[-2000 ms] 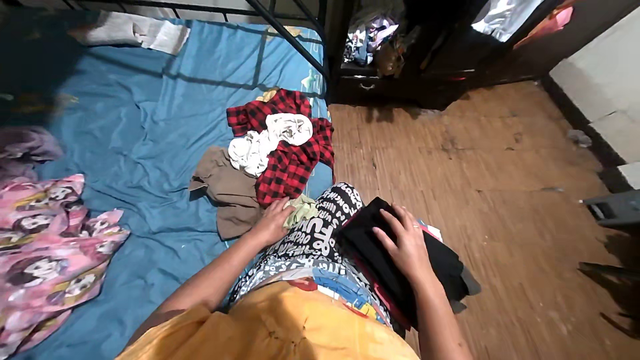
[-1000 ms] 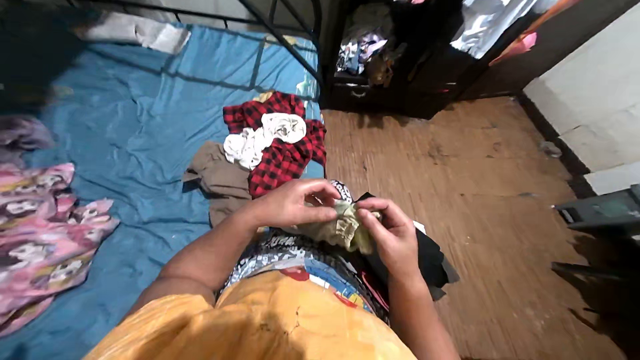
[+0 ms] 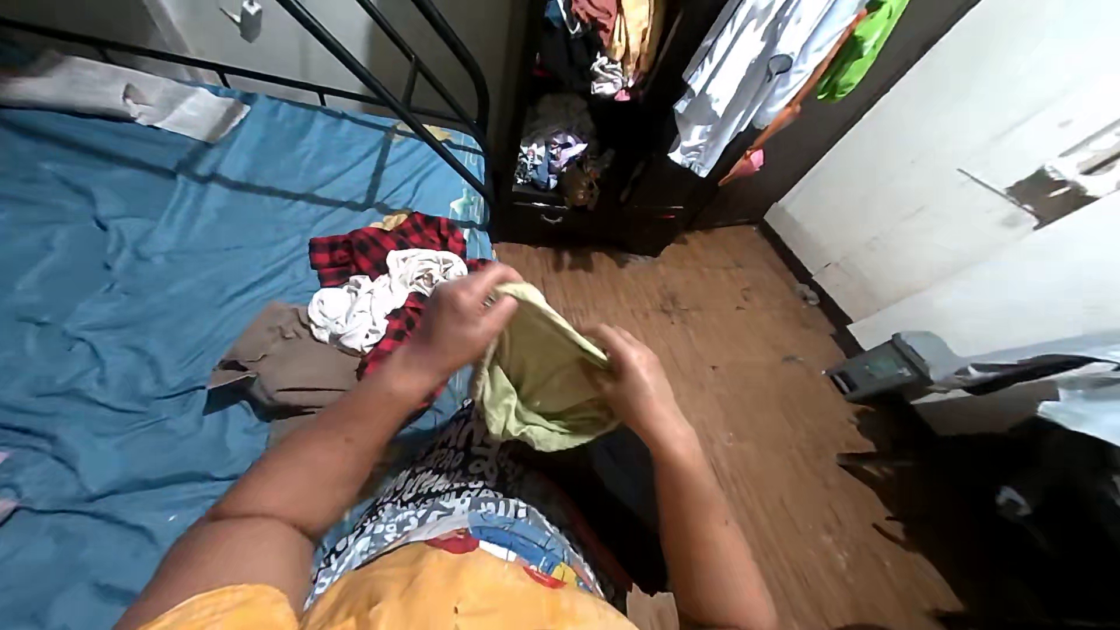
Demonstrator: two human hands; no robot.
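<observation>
A pale green cloth garment (image 3: 547,376) hangs above my lap, its edge stretched between both hands. My left hand (image 3: 464,319) grips the upper left of that edge, and my right hand (image 3: 634,376) pinches it on the right. Beside my left arm on the bed lie a red and black checked garment (image 3: 429,232), a crumpled white garment (image 3: 350,311) on top of it, and a brown garment (image 3: 297,359). A dark folded cloth (image 3: 612,490) rests on my lap, partly hidden under my right forearm.
The bed has a blue sheet (image 3: 131,262) and a black metal frame (image 3: 385,96). Ahead stands a dark open cabinet (image 3: 630,210) with clothes inside, and white garments (image 3: 744,70) hang at its side. A gray plastic object (image 3: 892,363) is at the right, above the wooden floor (image 3: 735,332).
Two seconds ago my hands rested apart, on the green cloth and the dark cloth. Both then came together on the green garment, which now hangs raised and spread open between them.
</observation>
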